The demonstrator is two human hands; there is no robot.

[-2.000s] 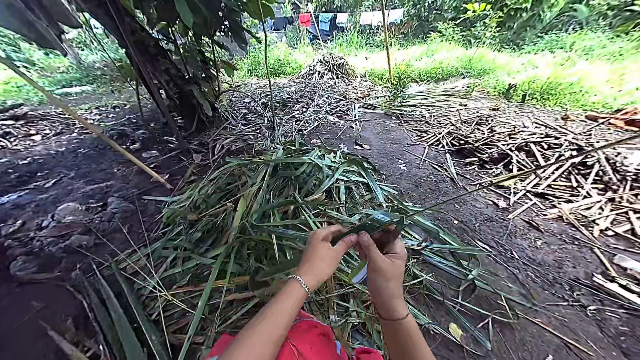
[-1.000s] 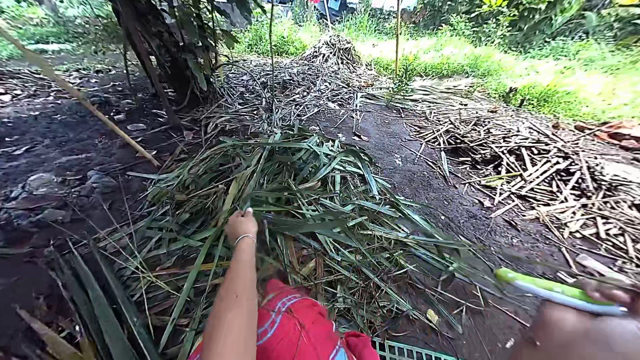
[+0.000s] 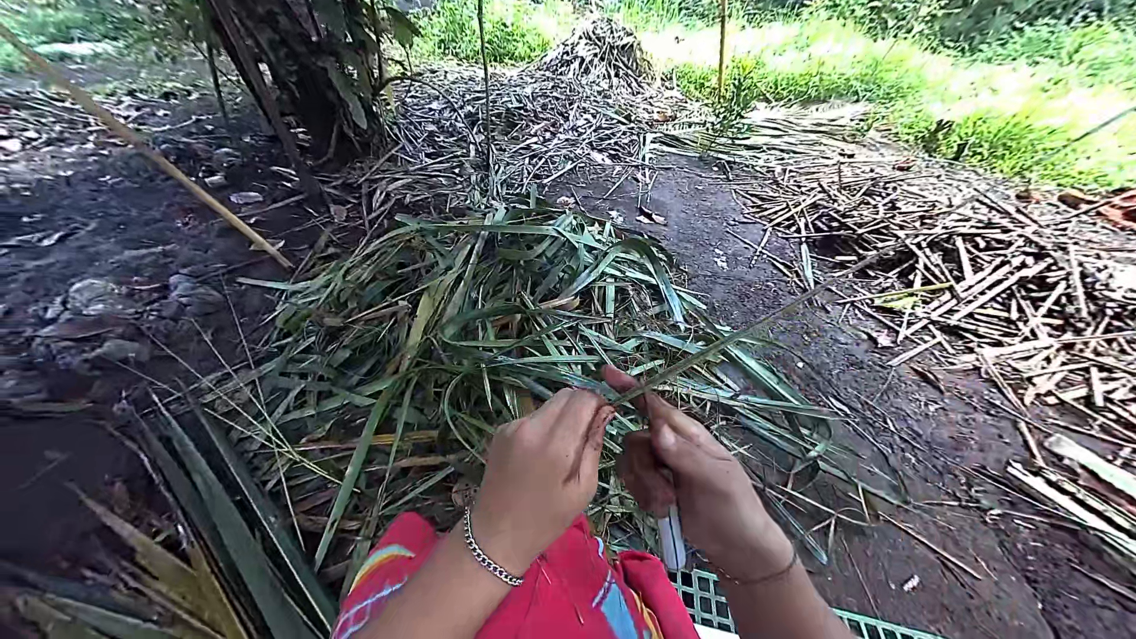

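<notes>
My left hand (image 3: 546, 466) is closed on one end of a long, thin leaf strip (image 3: 728, 342), which runs up and to the right. Beside it, my right hand (image 3: 697, 475) grips a tool with a white handle (image 3: 672, 539), whose lower end shows under the fist; its working part is hidden. The right thumb and forefinger are at the strip, close to the left fingers. Beyond both hands lies a heap of green leaf strips (image 3: 532, 293). Red patterned cloth (image 3: 568, 586) covers my lap.
Long green leaves (image 3: 240, 524) lie at the lower left. Cut dry stalks (image 3: 1021, 302) cover the ground at right. A tree trunk (image 3: 311, 80) and a slanting pole (image 3: 151, 155) stand at left. Part of a green plastic grid (image 3: 710, 603) shows beside my lap.
My right hand has come back from the far right to meet my left hand, which has moved from the leaf heap towards my lap. A long strip now extends from them.
</notes>
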